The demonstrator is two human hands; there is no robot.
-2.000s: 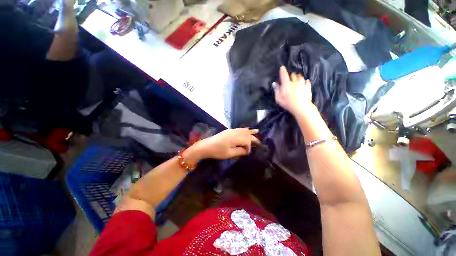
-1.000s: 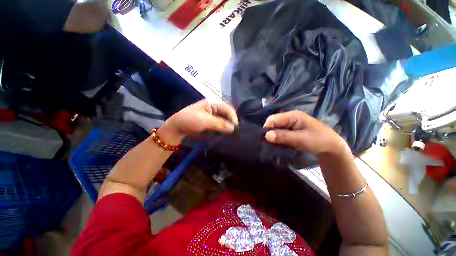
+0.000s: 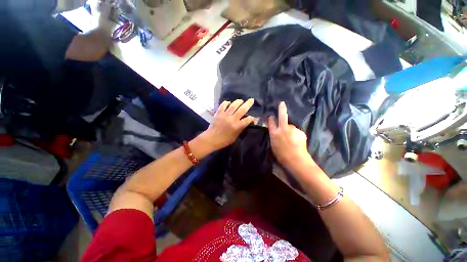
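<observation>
The dark, shiny garment piece [image 3: 327, 97] lies bunched over the white machine table [image 3: 192, 82], and part of it hangs over the front edge. My left hand [image 3: 231, 122] lies on the garment near the table's edge, fingers spread forward, fingertips on the cloth. My right hand [image 3: 288, 138] is just to the right, index finger stretched out over the cloth, thumb near a small pale spot between the hands. Whether either hand pinches the cloth is hard to tell.
The cream sewing machine [image 3: 427, 115] stands at the right, with a red cloth scrap [image 3: 435, 171] and white scraps [image 3: 411, 176] below. A blue piece [image 3: 422, 74] lies above it. A red flat item [image 3: 188, 39] is at the back. A blue crate [image 3: 105, 181] stands low left. Another person's arm [image 3: 87, 47] shows upper left.
A second ago both hands pinched a dark garment edge raised in front of the table. Now they lie on the cloth at the table's edge, fingers extended. The view has shifted slightly.
</observation>
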